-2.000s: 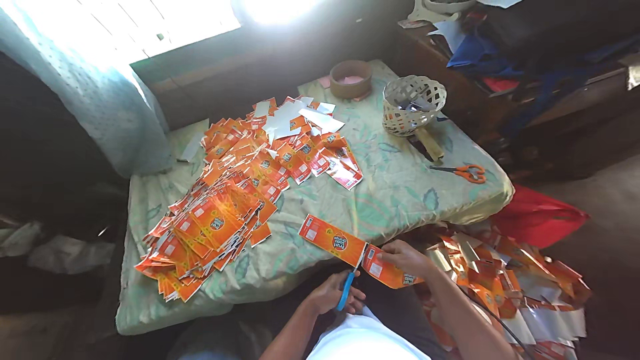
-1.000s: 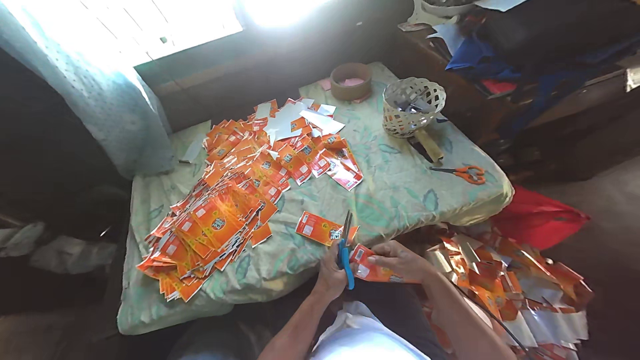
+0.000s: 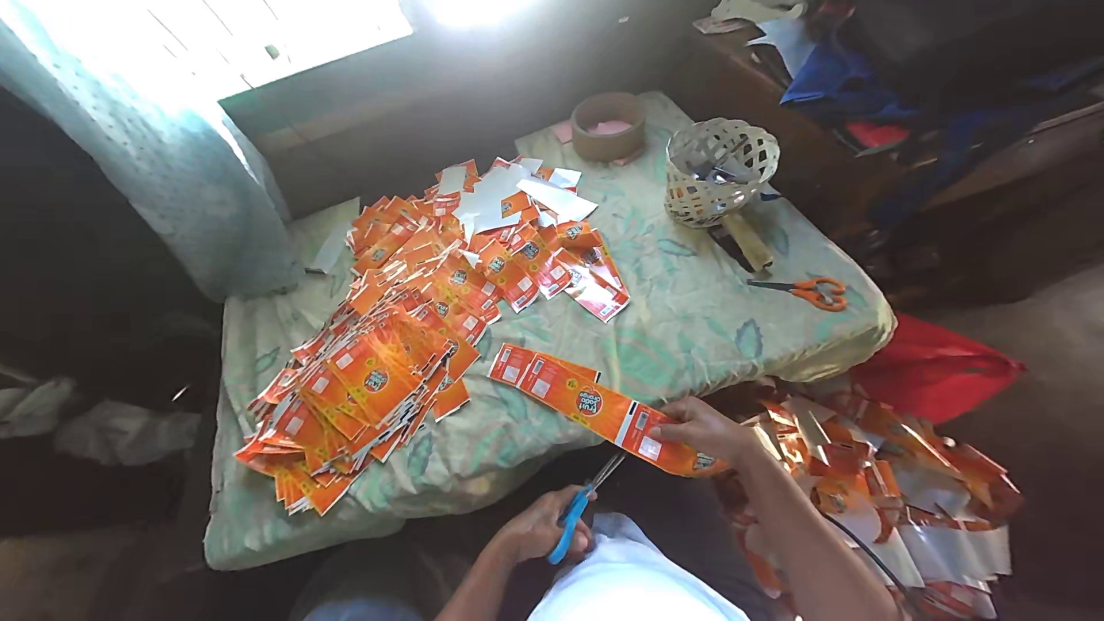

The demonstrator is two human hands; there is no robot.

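My left hand (image 3: pixel 548 526) grips a pair of blue-handled scissors (image 3: pixel 569 524), whose blades point up toward the lower edge of an orange printed label strip (image 3: pixel 595 405). That strip is pinched in my right hand (image 3: pixel 703 435), with its far end over the cloth-covered table (image 3: pixel 690 345) and on top of another orange piece. Left of it lies a large heap of cut orange labels (image 3: pixel 371 371), partly stacked in rows, with white pieces (image 3: pixel 496 203) at its back.
A woven basket (image 3: pixel 720 172) holding small items, a brown round container (image 3: pixel 608 129) and orange-handled scissors (image 3: pixel 815 293) stand or lie on the table's right part. Beside the table at lower right is a pile of uncut orange strips (image 3: pixel 888 492), near a red cloth (image 3: pixel 936 366).
One second ago the blue scissors were upright at the strip; now they are lower, below it. My right hand now holds a longer length of strip stretched over the table.
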